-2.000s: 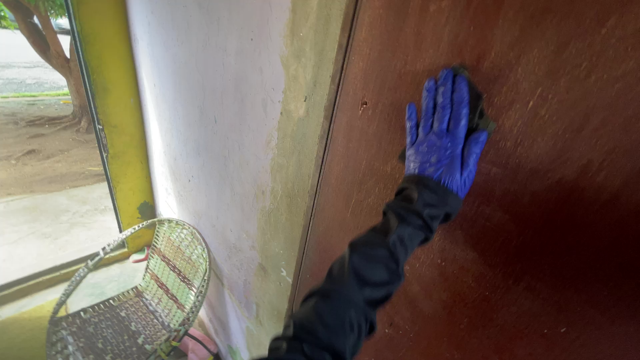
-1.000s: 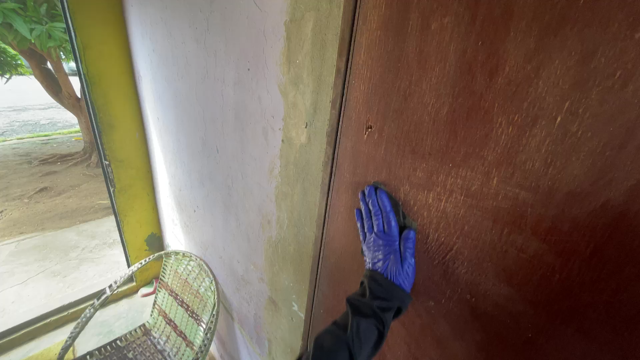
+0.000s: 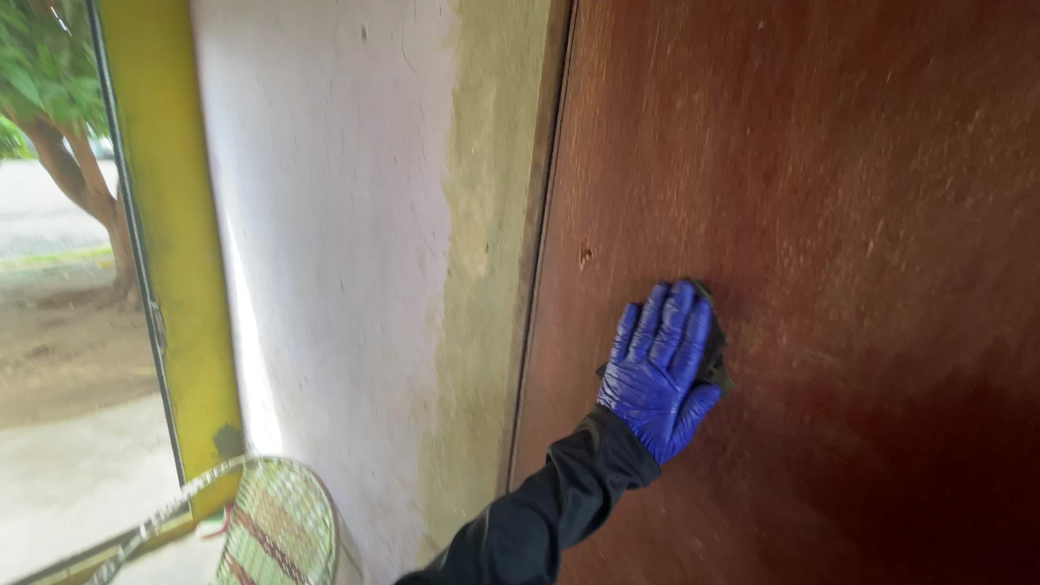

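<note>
My left hand [image 3: 658, 370], in a blue glove and a dark sleeve, lies flat with its palm toward a reddish-brown wooden door [image 3: 796, 179]. Pressed beneath the palm against the door is a dark cloth [image 3: 715, 357]; its edges show past the fingers and by the thumb, while most of it is hidden. The fingers point up and lie close together, below and right of a small chip [image 3: 585, 257] in the door's surface. My right hand is out of view.
Left of the door runs a pale wall [image 3: 325, 203] with a bare greenish strip beside the door's edge. A woven chair [image 3: 280, 520] stands at the lower left near a yellow post [image 3: 166, 203]. Outside, a tree [image 3: 73, 162] rises from bare ground.
Between the first two frames my left hand slid down and left across the door with the dark cloth. Since then it has moved a little up and to the right.
</note>
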